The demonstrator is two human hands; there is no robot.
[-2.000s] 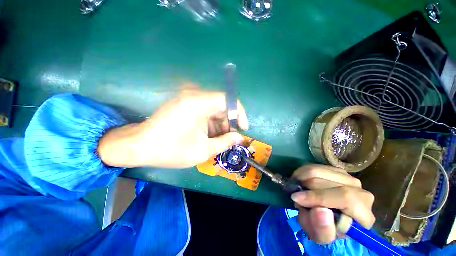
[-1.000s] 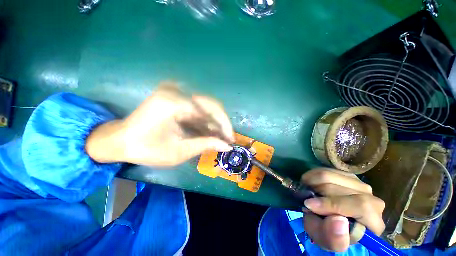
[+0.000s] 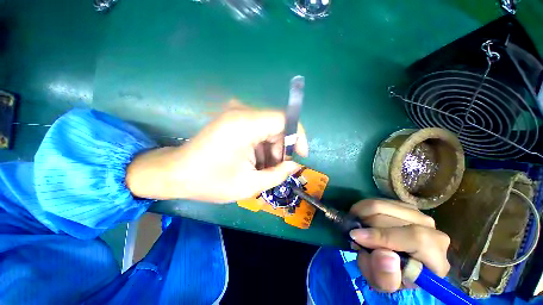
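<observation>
The round workpiece sits in the orange soldering fixture near the bench's front edge. My left hand is over the fixture's left part and grips dark-grey tweezers, which stand nearly upright between thumb and fingers. Their lower end is hidden by my fingers. My right hand holds the soldering iron like a pen, right of the fixture. Its thin metal tip is at the upper right of the workpiece. Whether it touches cannot be told.
The tan-brown dross pot with shiny bits stands at the right. Behind it is the fan with its wire guard. A worn brown box with a wire hoop is beside the pot. Clear round pieces lie at the far edge. A dark stand is at the left.
Since one second ago, the blurred left hand has moved right and the tweezers have swung upright. The iron's tip has shifted slightly left and up over the workpiece.
</observation>
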